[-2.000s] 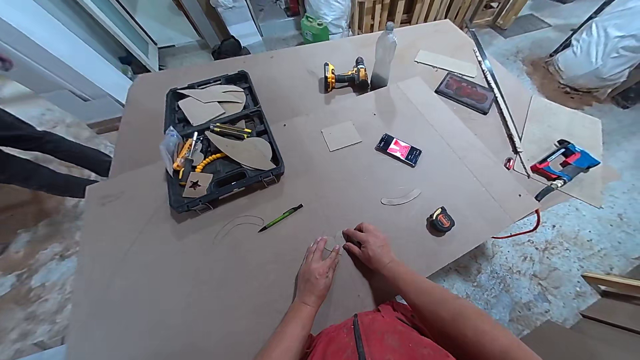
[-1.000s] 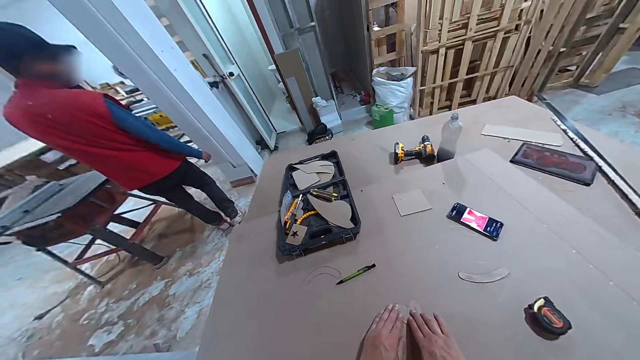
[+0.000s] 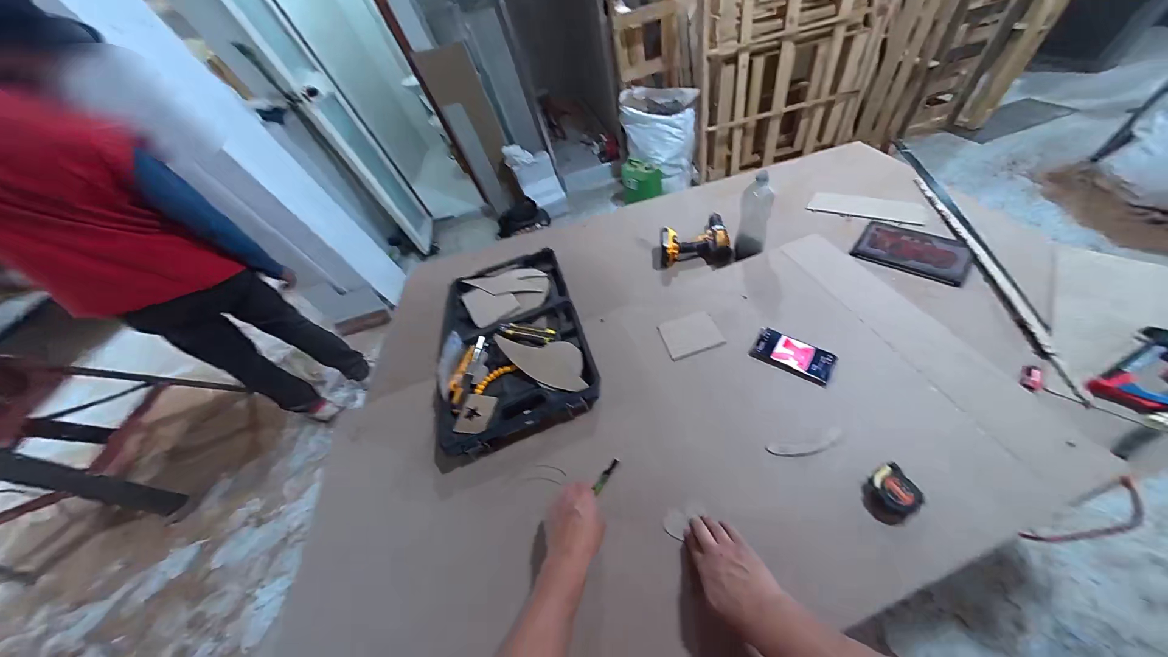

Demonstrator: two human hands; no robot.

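My left hand is at the near end of a green and black pen, its fingers closed around or against it; the fingertips are partly hidden. My right hand lies flat with its fingertips on a small thin cut-out piece on the brown board. Faint curved pencil lines show on the board just left of the pen. A curved thin strip lies to the right, beyond my right hand, with a black and orange tape measure nearer the right edge.
An open black tool case holds cut pieces and tools. Farther back are a square piece, a phone, a cordless drill, a bottle and a dark framed panel. A person in red stands at the left.
My hands were close together on the board; my left hand has moved away left to the pen, while my right hand stays by the small piece. The person at the left appears larger.
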